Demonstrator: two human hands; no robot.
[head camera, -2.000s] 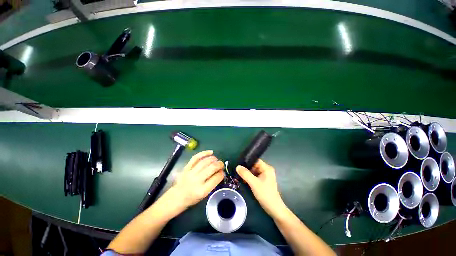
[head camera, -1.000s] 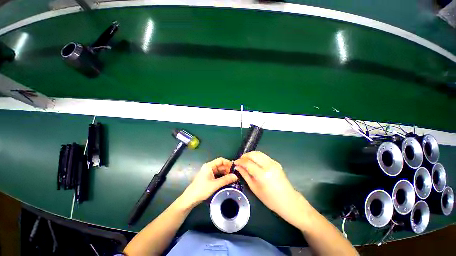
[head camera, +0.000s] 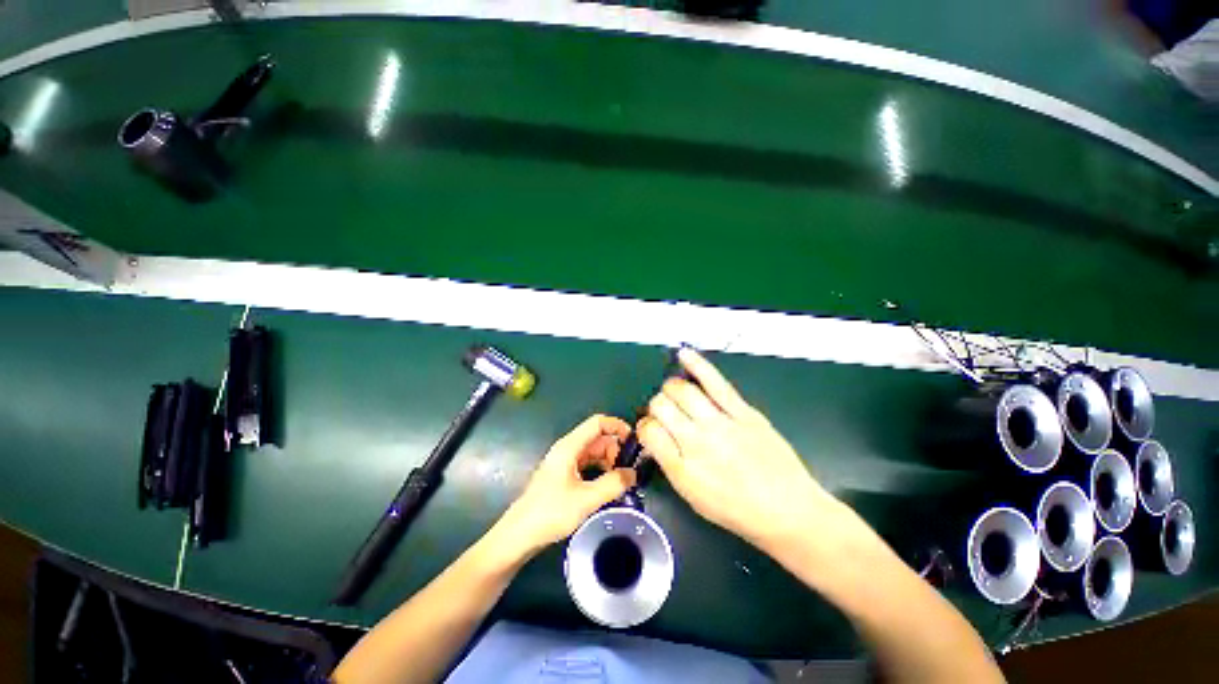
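A black barrel housing with a silver ring face (head camera: 619, 565) stands upright before me at the bench's front edge. A slim black housing (head camera: 630, 454) runs away from it and is mostly hidden by my hands; its dark far end shows near my right index finger. My left hand (head camera: 578, 478) grips the joint between the two, thumb and fingers around it. My right hand (head camera: 711, 448) lies over the slim housing, index finger stretched along it to its far end. What its other fingers hold is hidden.
A mallet (head camera: 435, 464) lies left of my hands. Spare slim black housings (head camera: 171, 445) lie at far left. Several silver-faced barrels (head camera: 1065, 527) with wires stand at right. Beyond the white rail (head camera: 481, 305), a partly assembled unit (head camera: 181, 150) lies on the green strip.
My right hand has moved from the joint up along the slim housing and stretched its index finger. Two seconds ago the slim housing was tilted further right. The unit on the strip has shifted left.
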